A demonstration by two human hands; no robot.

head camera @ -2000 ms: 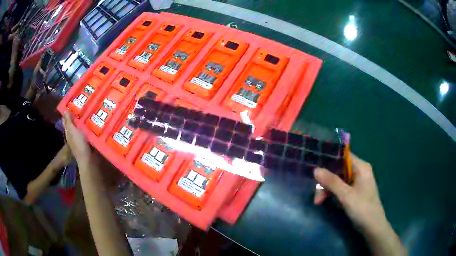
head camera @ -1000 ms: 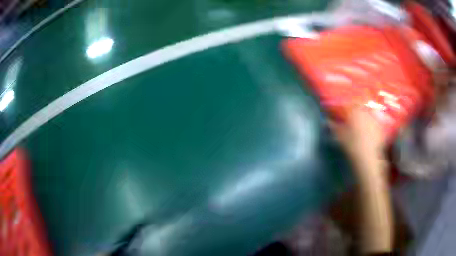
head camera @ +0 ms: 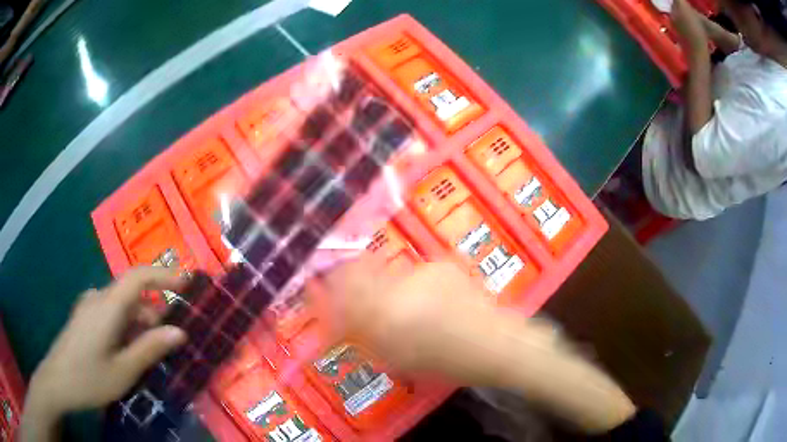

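A pinkish-red foam tray (head camera: 595,226) lies tilted across the middle, holding orange phone housings (head camera: 518,186) in two rows. The uncovered upper ends show small dark speaker holes (head camera: 443,190) and no black pad. A glossy sticker sheet (head camera: 319,164) with rows of black pads lies diagonally over the tray and hides several housings. My left hand (head camera: 108,341) grips the sheet's lower-left end between thumb and fingers. My right hand (head camera: 397,315) is blurred over the tray's lower middle, beside the sheet; its fingertips and anything in them cannot be made out.
The tray lies on a shiny dark green bench (head camera: 216,95) with a pale curved strip (head camera: 155,108). At the upper right a person in a white top (head camera: 742,134) has hands at another red tray (head camera: 643,34). Part of another red tray (head camera: 9,380) shows at the left edge.
The view has swung from a tray with black pads on its housings to one with bare speaker holes. The sheet was in my right hand and is now in my left. My right hand is over the tray.
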